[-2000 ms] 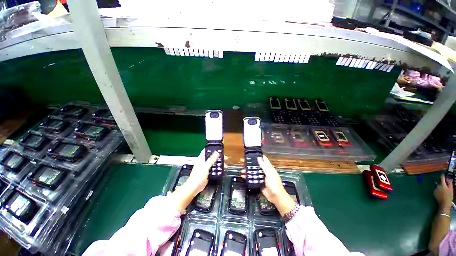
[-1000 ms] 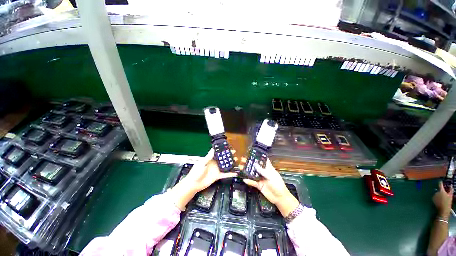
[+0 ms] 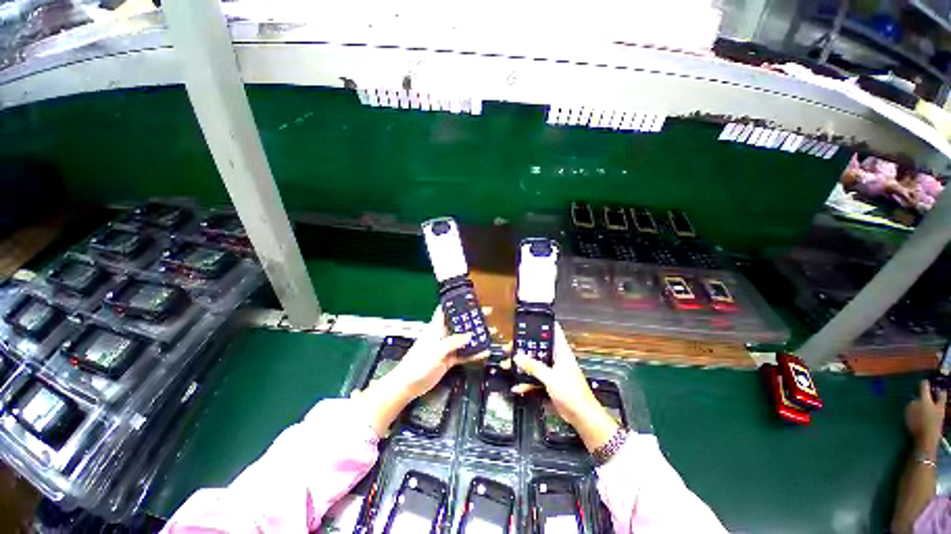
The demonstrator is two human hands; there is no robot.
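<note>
My left hand holds an open flip phone with black keypad half and whitish screen half, tilted to the left. My right hand holds a second open flip phone, nearly upright, its thumb on the lower keypad. The phones are side by side and apart, above a clear plastic tray. Black phones lie in the tray's pockets, partly hidden by my hands.
A stack of clear trays with phones stands at left. A rear tray lies on a brown board. Red closed phones lie at right. A pale post rises at left. Another person's hand holds a phone at far right.
From one second ago, the right phone has turned from a rightward tilt to nearly upright. The left phone, upright two seconds ago, stays tilted left. Both are still held.
</note>
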